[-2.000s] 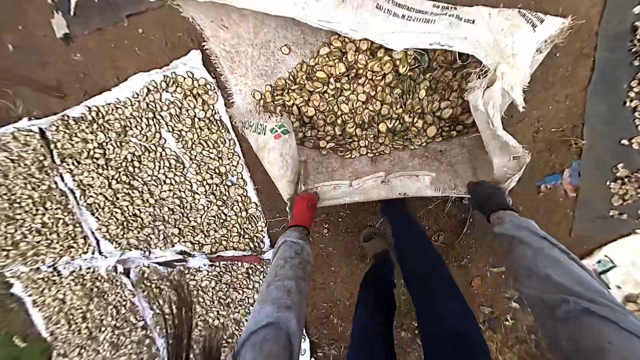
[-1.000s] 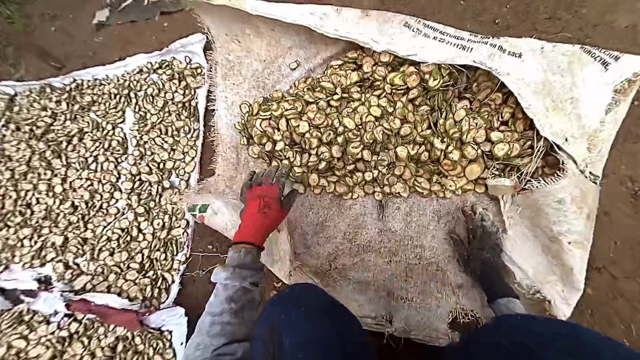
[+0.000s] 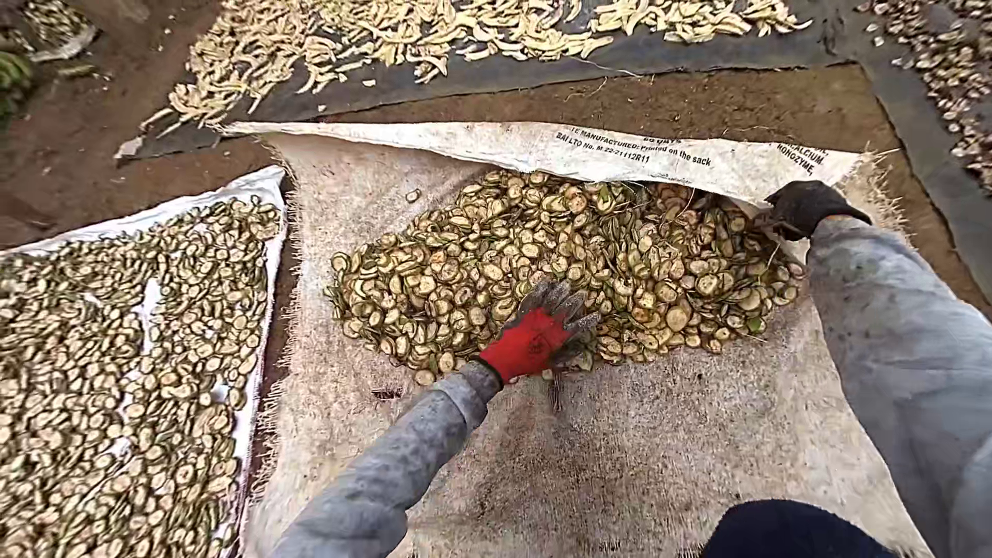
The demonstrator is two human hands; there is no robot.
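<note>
My left hand (image 3: 542, 329), in a red and grey work glove, rests with fingers spread on the lower edge of a pile of sliced, drying vegetable or fruit pieces (image 3: 465, 279). The pile lies on an opened woven sack (image 3: 620, 465). At the pile's upper right, my right hand (image 3: 810, 209), in a dark glove, is closed on the white folded edge of the sack, which bears printing along its top. The fingertips of the right hand are partly hidden by the glove's back and the cloth.
At left, more slices (image 3: 116, 387) are spread on white sheeting (image 3: 267, 186). Pale peel-like strips (image 3: 403, 31) lie on a dark sheet (image 3: 496, 77) at the top, with other pieces (image 3: 942, 70) at upper right. Brown soil shows between the sheets. My dark-clad knee (image 3: 790, 531) is at the bottom.
My left hand has moved right, from the pile's lower left edge onto its lower middle. My right hand has gone from the sack's lower right part up to its folded top edge.
</note>
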